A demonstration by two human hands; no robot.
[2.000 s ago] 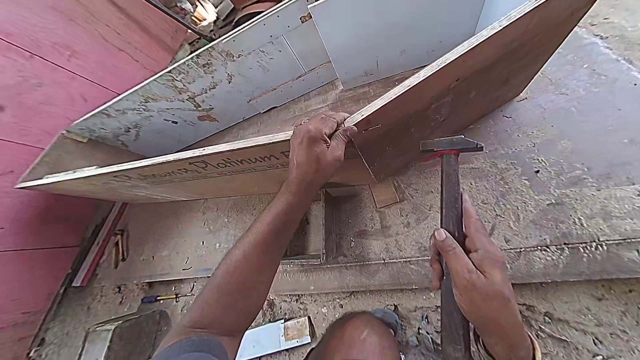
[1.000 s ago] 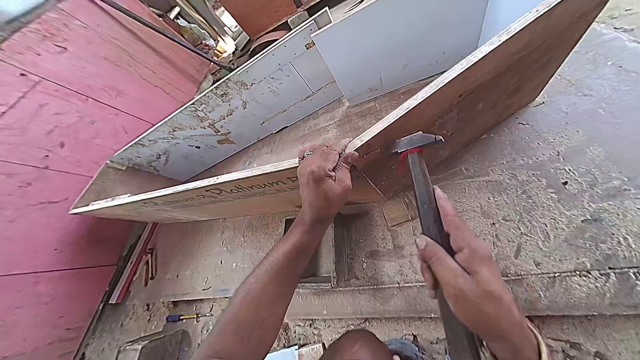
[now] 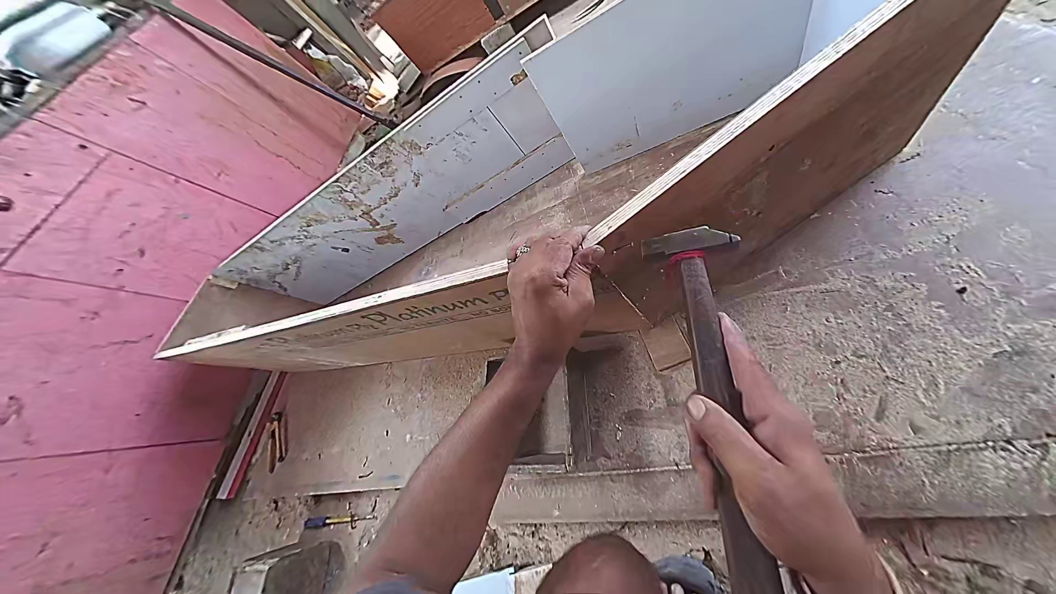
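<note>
My left hand [image 3: 551, 289] grips the top edge of a plywood panel [image 3: 396, 318] where it meets a second, darker plywood panel [image 3: 792, 165] at an angle. My right hand [image 3: 767, 454] is closed around the wooden handle of a hammer [image 3: 697, 305]. The hammer's steel head is close to the face of the darker panel, right of my left hand, by what looks like a nail [image 3: 625, 247]. Whether the head touches the panel, I cannot tell. Both panels stand on edge as sides of a long box, with white-faced boards [image 3: 660, 74] on its far side.
Pink boards [image 3: 99, 330] rise on the left. A screwdriver [image 3: 330, 521] with a blue and yellow handle, pliers [image 3: 276, 441] and a red-edged strip [image 3: 252, 437] lie at lower left. A small wood piece [image 3: 667, 345] sits under the joint. A rectangular opening [image 3: 569, 412] lies below my left wrist.
The hammer head has moved left, closer to my left hand and the joint, and its handle now tilts. My left hand keeps its hold on the panel edge. The view has shifted somewhat.
</note>
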